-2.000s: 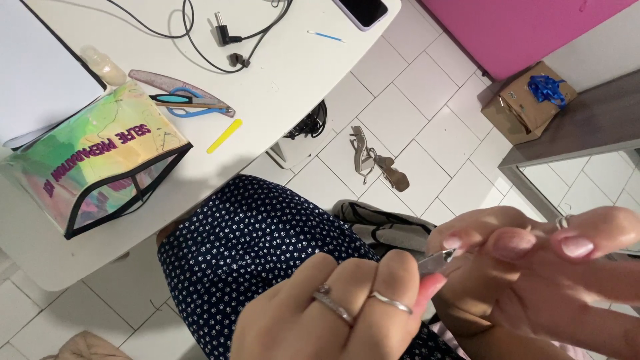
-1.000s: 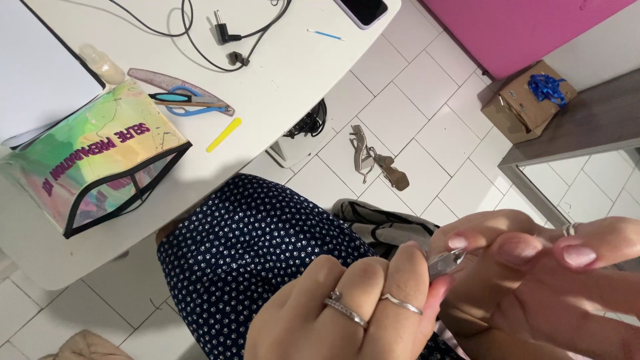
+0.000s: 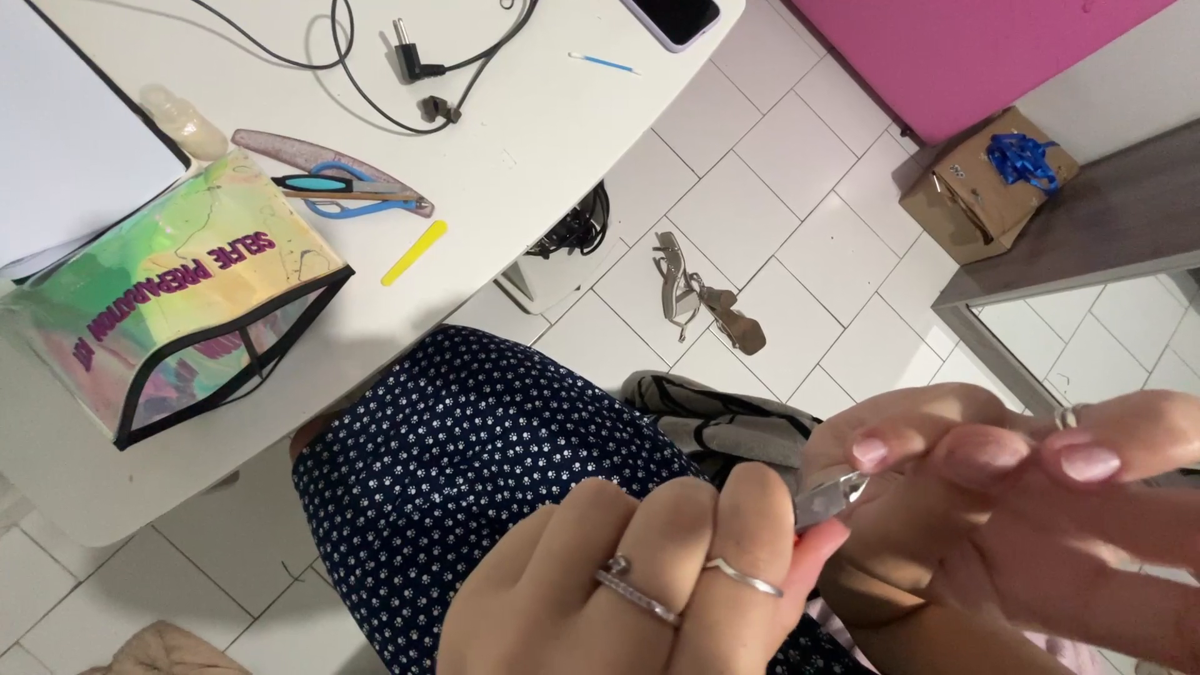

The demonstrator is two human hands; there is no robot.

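Observation:
My left hand, wearing rings, has its fingers closed around a metal nail clipper. The clipper's jaws point up and right, close beside a fingertip of my right hand. Whether the jaws touch the nail is hard to tell. My right hand is turned palm side to the view, its fingers bent and spread with nothing held in them. On the white table at upper left are a yellow emery board, blue-handled scissors, a curved nail file and a blue cotton swab.
A multicoloured zip pouch stands at the table's left, near a small translucent bottle. A black cable and a phone lie farther back. Sandals and a cardboard box rest on the tiled floor.

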